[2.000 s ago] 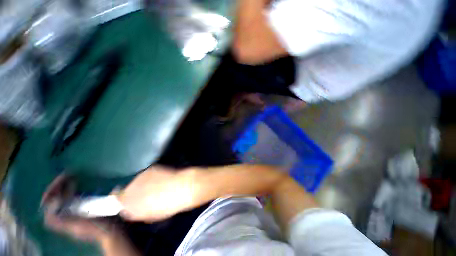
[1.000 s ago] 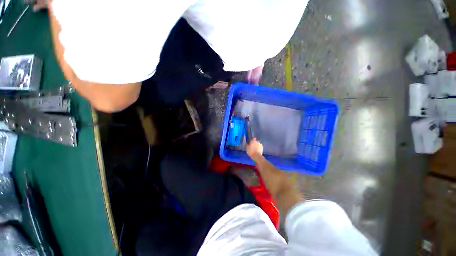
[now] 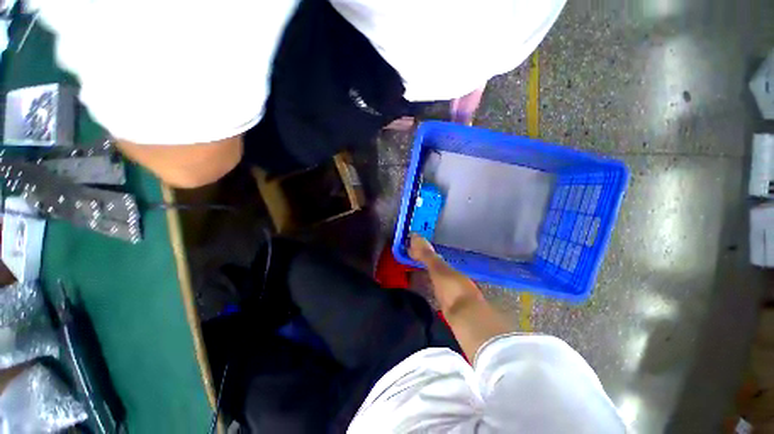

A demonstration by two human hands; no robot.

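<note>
A blue crate [image 3: 613, 199] stands on the floor at centre right, its inside bottom grey. A small blue part [image 3: 427, 209] lies or stands at the crate's left end, with a dark edge beside it. My right hand [image 3: 421, 252] reaches over the crate's near wall at the near left corner, its fingers at the lower end of the blue part. Whether the fingers grip it cannot be told. My left hand is not in view.
The green bench [image 3: 144, 331] at left holds perforated metal strips [image 3: 110, 212], a white box of small parts [image 3: 38, 114], an electric screwdriver [image 3: 81, 360] and clear bags [image 3: 42, 403]. A coworker's white shirt [image 3: 187, 68] is at top. An open cardboard box [image 3: 352, 186] sits below the bench edge.
My right hand has gone from over the bench down into the crate. Since one second ago it has shifted closer to the crate's near left corner. My left hand has left the view.
</note>
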